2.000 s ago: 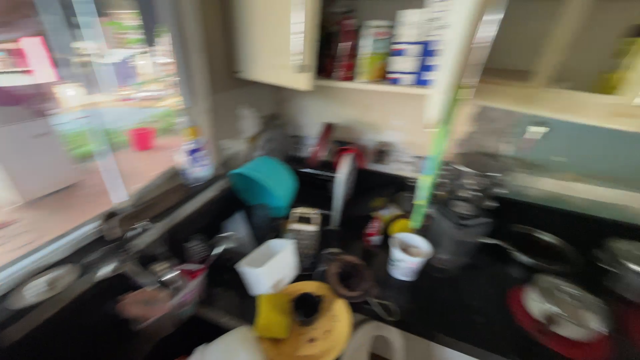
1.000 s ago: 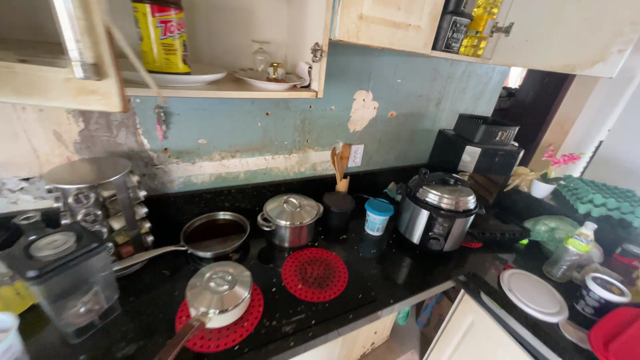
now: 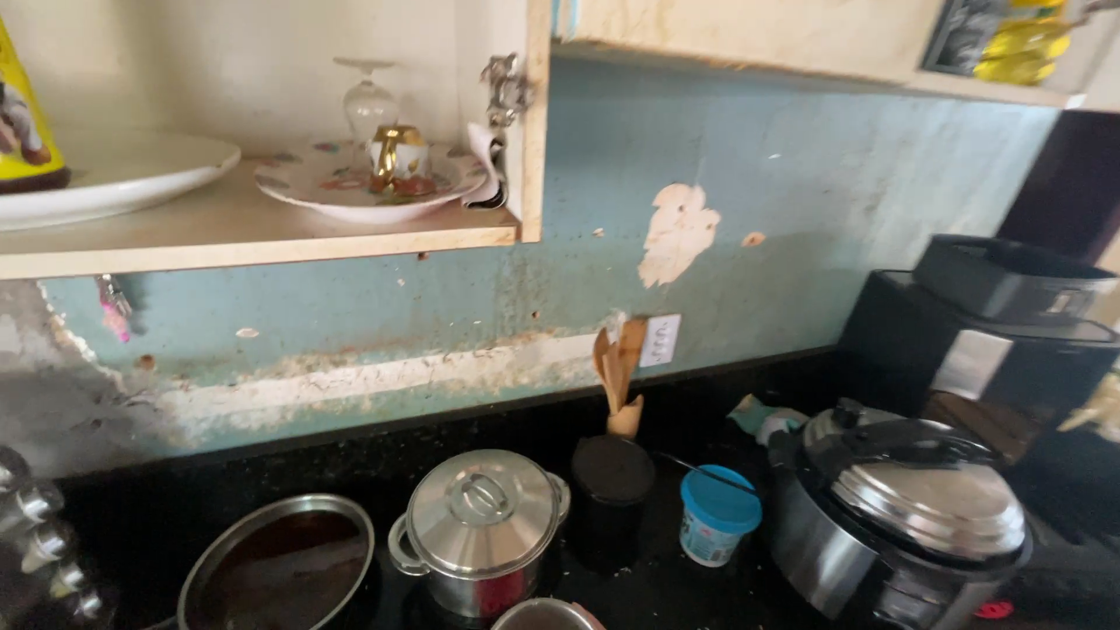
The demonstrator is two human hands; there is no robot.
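Observation:
Neither of my hands shows in the head view. A lidded steel pot (image 3: 481,516) stands on the black countertop, with a steel pan (image 3: 284,564) of dark liquid to its left. Right of the pot are a black lidded canister (image 3: 612,472) and a small tub with a blue lid (image 3: 722,507). Wooden utensils (image 3: 619,372) stand upright behind the canister. An electric pressure cooker (image 3: 901,507), its lid on, stands at the right. The rim of another metal vessel (image 3: 547,615) is cut off at the bottom edge.
An open cabinet shelf (image 3: 350,241) overhangs the left side, holding a white platter (image 3: 131,175), a patterned plate (image 3: 372,188), an upturned stemmed glass (image 3: 367,105) and a gold-and-white cup (image 3: 400,160). A black appliance (image 3: 884,332) stands at the back right. A wall outlet (image 3: 661,339) is behind the utensils.
The view has swung from the cluttered counter by the window to the pots, and then come closer to the back wall and shelf. No object has plainly moved.

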